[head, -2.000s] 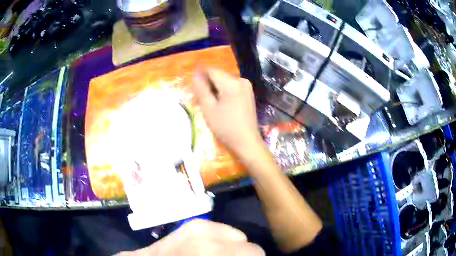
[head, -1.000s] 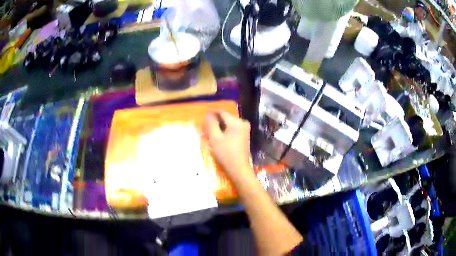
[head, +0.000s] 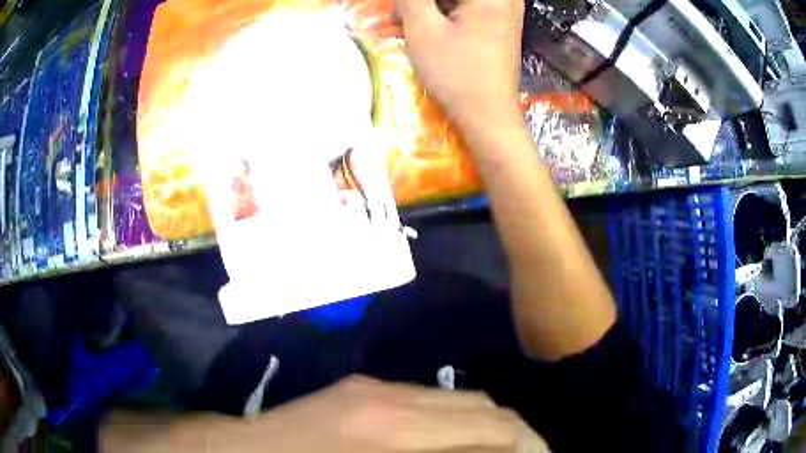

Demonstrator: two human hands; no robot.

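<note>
A white plastic camera housing (head: 309,257) lies on the orange work pad (head: 172,115), its near end jutting past the bench edge. Strong glare washes out its far part. Thin red, yellow and dark wires (head: 349,177) show in its opening. My right hand (head: 468,66) is over the pad's far right part, fingers curled, partly cut by the top edge; whether it holds something is not visible. My left hand (head: 380,420) is blurred at the bottom edge, below the housing and apart from it; its fingers are cut off.
White open boxes of parts (head: 663,80) with a dark cord stand right of the pad. A blue plastic crate (head: 720,310) with white-and-black parts is at the lower right. Blue printed sheets (head: 57,150) lie at the left. The bench edge (head: 106,257) runs across below the pad.
The view has tilted down, so the tub and fan have left the picture. My left hand, out of view one second ago, shows again at the bottom. My right hand remains by the pad's right side.
</note>
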